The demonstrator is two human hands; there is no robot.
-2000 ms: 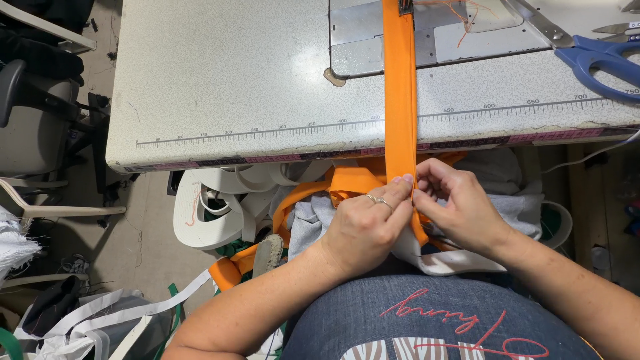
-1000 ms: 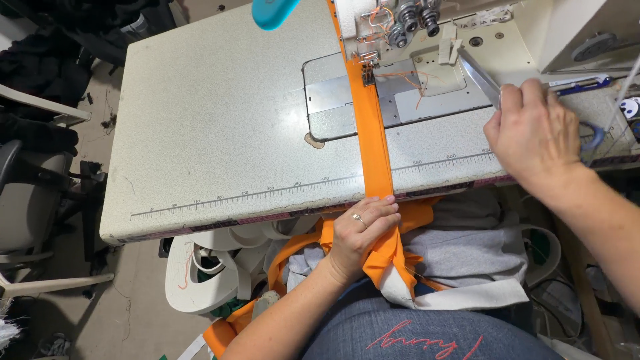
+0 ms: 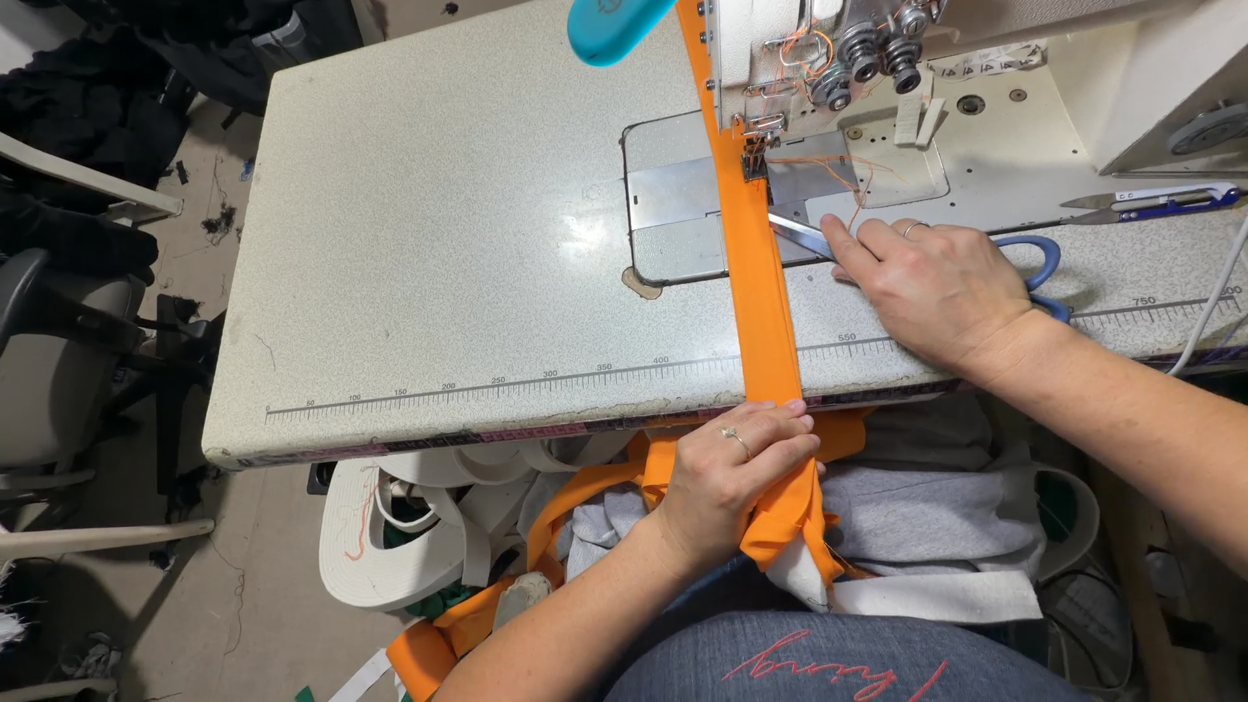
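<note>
An orange fabric strip (image 3: 756,292) runs from the presser foot (image 3: 754,158) of a sewing machine (image 3: 819,68) down over the table's front edge. My left hand (image 3: 736,468) grips the strip just below that edge, and bunched orange cloth hangs under the fingers. On the right, my right hand (image 3: 936,283) holds blue-handled scissors (image 3: 1043,278) around the blades. Their pointed tip lies at the strip's right edge, a little below the presser foot. Loose orange thread (image 3: 858,185) trails right of the foot.
Blue thread snips (image 3: 1150,200) lie at the right on the sewing table (image 3: 468,244), which has a printed scale along its front. A teal object (image 3: 614,27) overhangs the back. Below the edge are a white elastic roll (image 3: 390,546) and grey fabric (image 3: 916,507). A chair (image 3: 73,351) stands left.
My right hand was at the strip beside my left, then took hold of the scissors at the right and has brought them left to the strip. My left hand stays on the strip.
</note>
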